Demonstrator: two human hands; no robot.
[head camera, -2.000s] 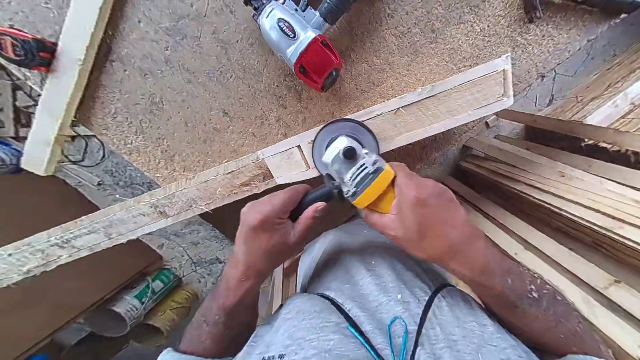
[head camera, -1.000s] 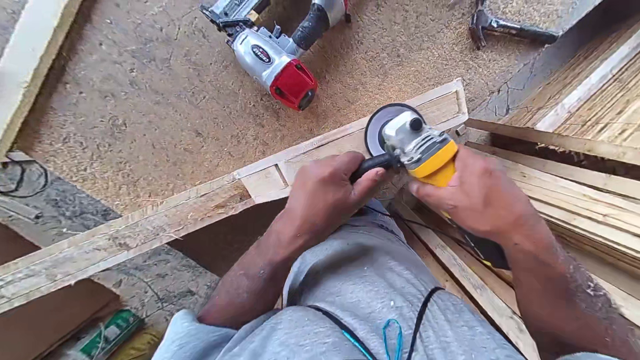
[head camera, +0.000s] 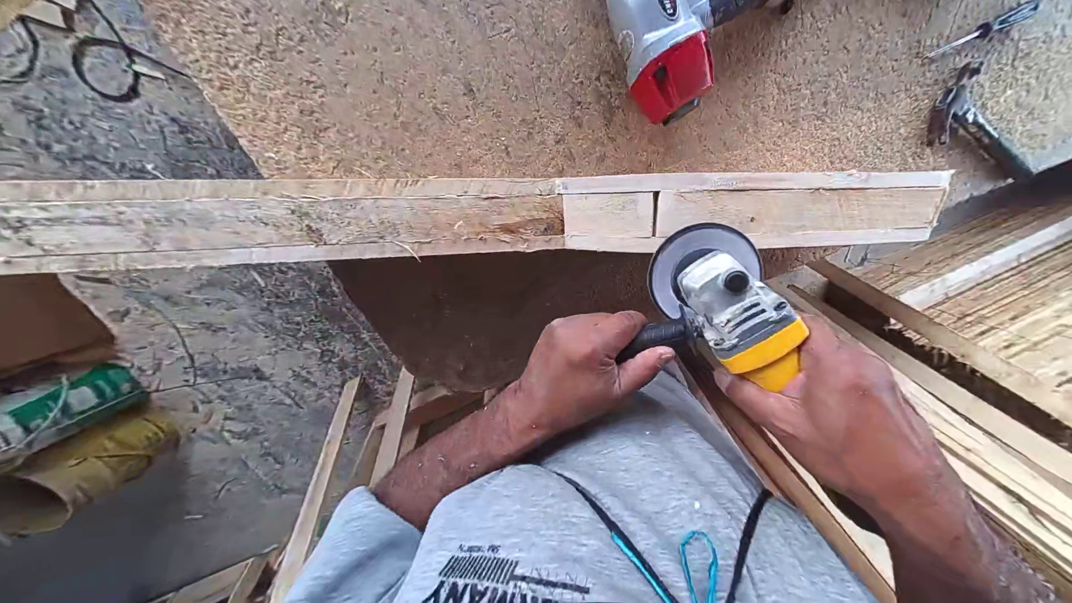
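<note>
A yellow and grey angle grinder (head camera: 741, 310) with a round disc is held in both hands. My left hand (head camera: 582, 364) wraps its black side handle. My right hand (head camera: 846, 402) grips the yellow body, whose rear end is hidden by the hand. The disc (head camera: 670, 268) overlaps the near edge of a long wooden beam (head camera: 435, 219) built of joined strips, which runs across the view. Whether disc and wood touch, I cannot tell. A narrow dark gap shows between two inset wood pieces near the beam's right part.
Beyond the beam, a red and silver nail gun (head camera: 670, 71), a hammer (head camera: 976, 126) and a screwdriver (head camera: 988, 29) lie on a dusty board (head camera: 419, 92). Wooden strips (head camera: 980, 402) are stacked at right. Rolled tubes (head camera: 92, 452) lie at lower left.
The grinder disc was over the beam's top face and is now at its near edge, with both hands still holding the tool. The view has turned and shifted.
</note>
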